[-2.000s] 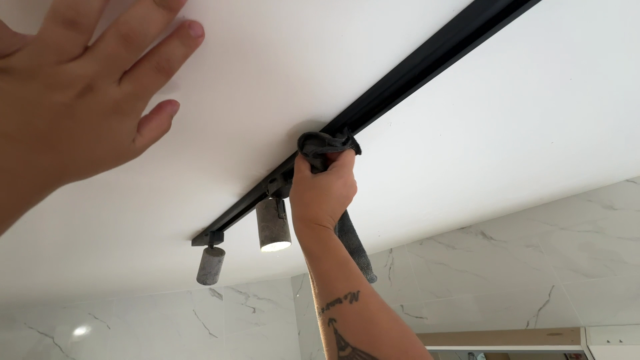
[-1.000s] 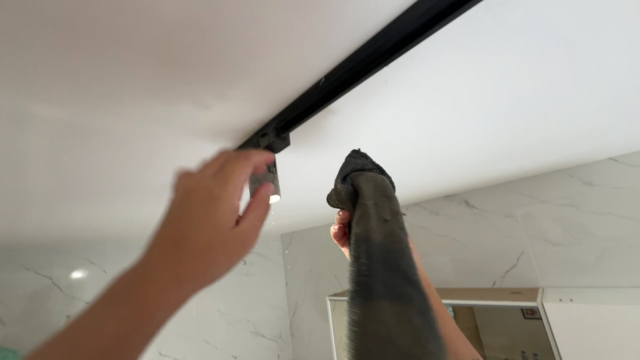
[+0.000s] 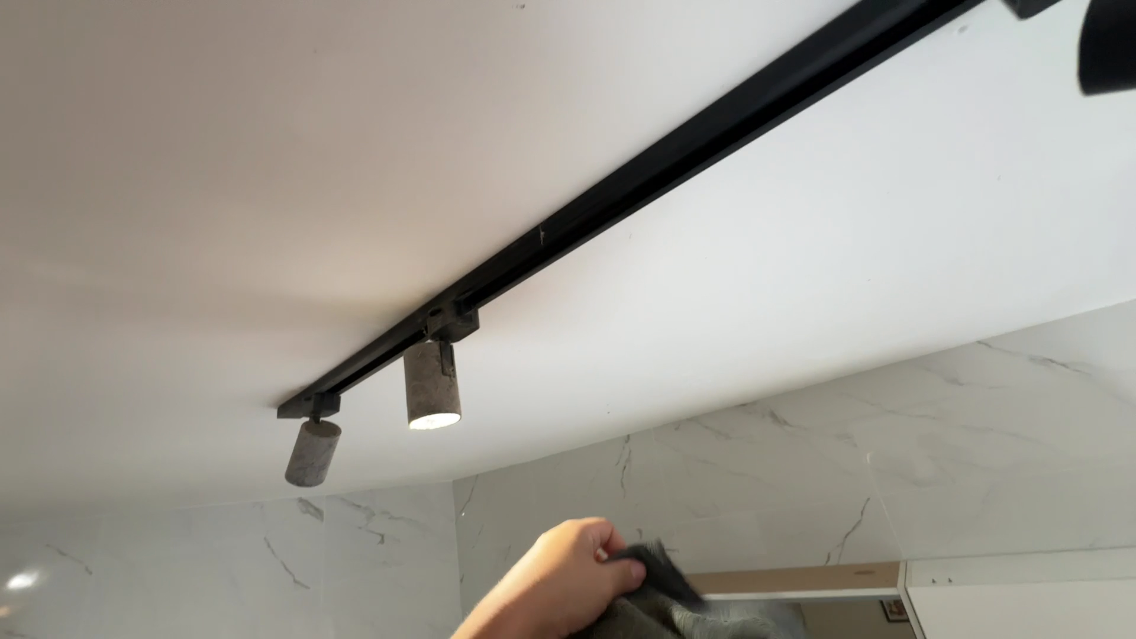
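Note:
My left hand (image 3: 577, 577) is at the bottom centre, its thumb and fingers pinching a dark grey cloth (image 3: 652, 590) that runs off the lower edge. It is well below the black ceiling track (image 3: 674, 160). Two cylindrical spotlights with mottled grey bodies hang from the track's far end. The nearer spotlight (image 3: 432, 382) is lit and points down; the farther spotlight (image 3: 312, 454) is slightly tilted. Small pale marks show on the track's side. My right hand is not in view.
Another black fixture (image 3: 1109, 49) is partly visible at the upper right. Marble-patterned wall tiles (image 3: 763, 479) meet the white ceiling (image 3: 843, 266). A cabinet with a light wood-coloured edge (image 3: 799, 579) and a white panel (image 3: 1021, 608) stands at the lower right.
My left hand, empty beside the nearer spotlight one second ago, is now lower and holds the cloth. My right hand, earlier holding the cloth, has left the view.

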